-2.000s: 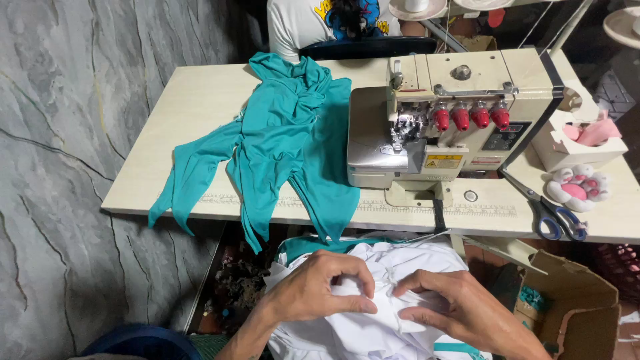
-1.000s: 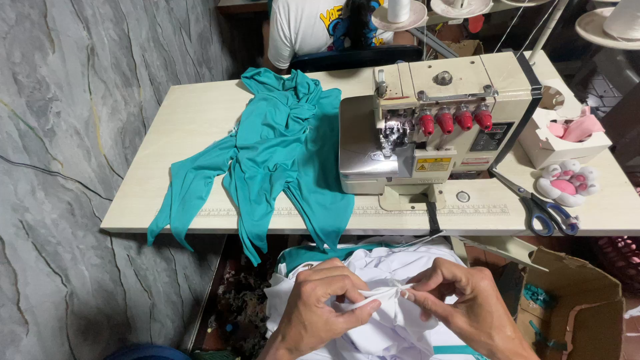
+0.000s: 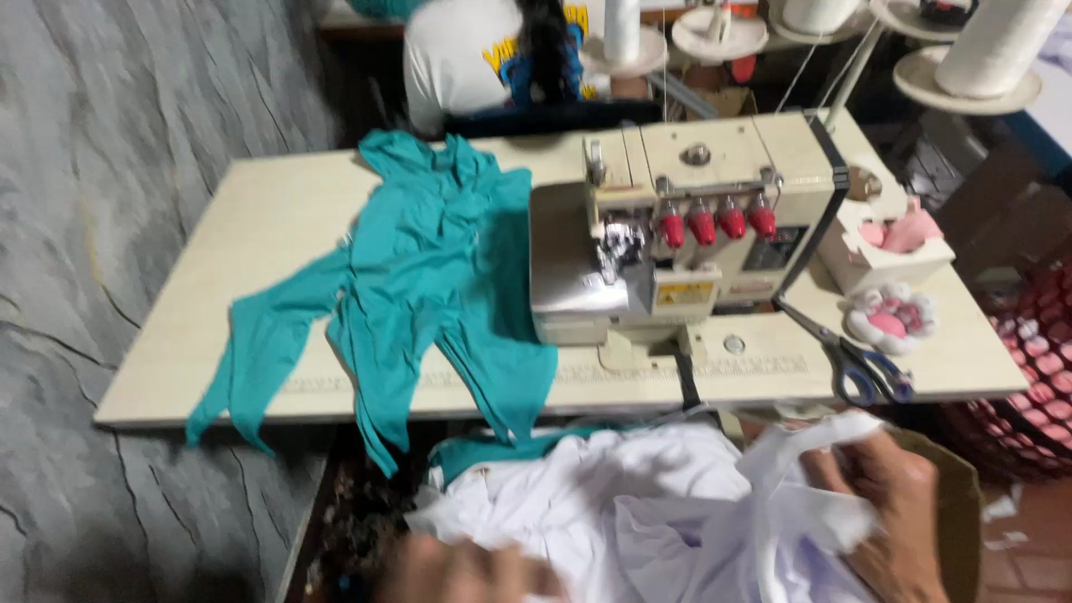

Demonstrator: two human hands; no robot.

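White fabric [image 3: 586, 494] lies bunched below the table's front edge, with a strip of teal cloth at its back. My right hand [image 3: 892, 511] is closed on a raised part of this fabric at the lower right. At the bottom, my left hand [image 3: 477, 574] is blurred and partly cut off, over the fabric's left side; whether it grips any is unclear. A teal garment [image 3: 402, 251] is spread on the table, its ends hanging over the front edge. Right of it stands an overlock sewing machine [image 3: 695, 226] with red tension knobs.
Blue-handled scissors [image 3: 854, 360] lie at the table's [image 3: 209, 243] front right, beside a paw-shaped cushion [image 3: 893, 320] and a white box [image 3: 888, 251] holding pink material. Thread cones [image 3: 988, 50] stand behind. A person in a white shirt [image 3: 461, 59] sits beyond the table. A cardboard box [image 3: 950, 502] is at lower right.
My hands were close together, pinching the white fabric between them. Now they are far apart, the right one moved right with fabric raised in it, the left one moved left and down.
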